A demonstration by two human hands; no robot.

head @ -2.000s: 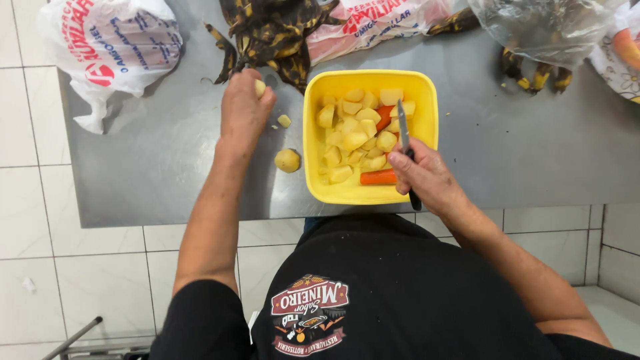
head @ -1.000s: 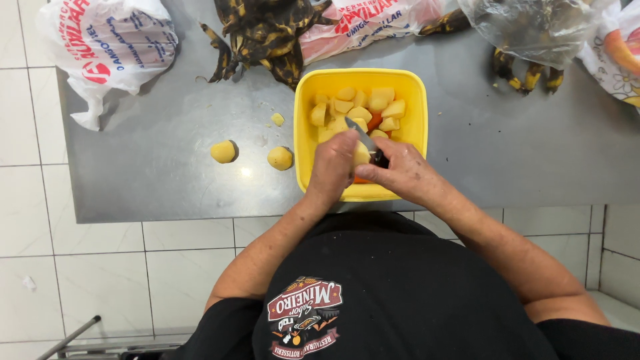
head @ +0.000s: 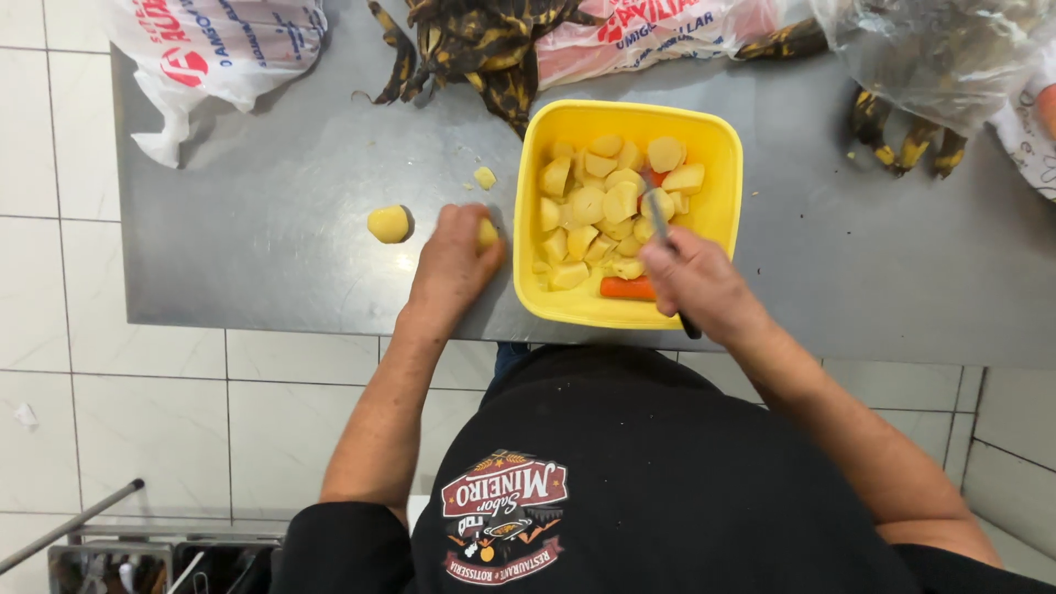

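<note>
My left hand point(head: 458, 256) is at the steel table, left of the yellow plastic tub, with its fingers around a peeled potato piece point(head: 487, 233). In my right hand point(head: 701, 276) is a knife point(head: 657, 216) with a dark handle, its blade over the tub. Many cut potato chunks point(head: 587, 205) lie in the yellow tub point(head: 528, 206), with an orange carrot piece point(head: 627, 287) near its front wall and more carrot partly hidden among them. Another potato piece point(head: 388, 223) rests on the table to the left, and a small potato scrap point(head: 484, 177) lies behind my left hand.
Dark, spotted plantains point(head: 478, 49) lie behind the tub, beside a printed plastic bag point(head: 652, 37). A white plastic bag point(head: 239, 49) is at the back left. More plantains point(head: 907, 136) show under a clear bag point(head: 916, 58) at the right. The steel table point(head: 272, 247) ends near my body.
My left hand has moved left from over the tub, where both hands were together a second ago, to the table beside it. My right hand and the knife have moved away from the left hand.
</note>
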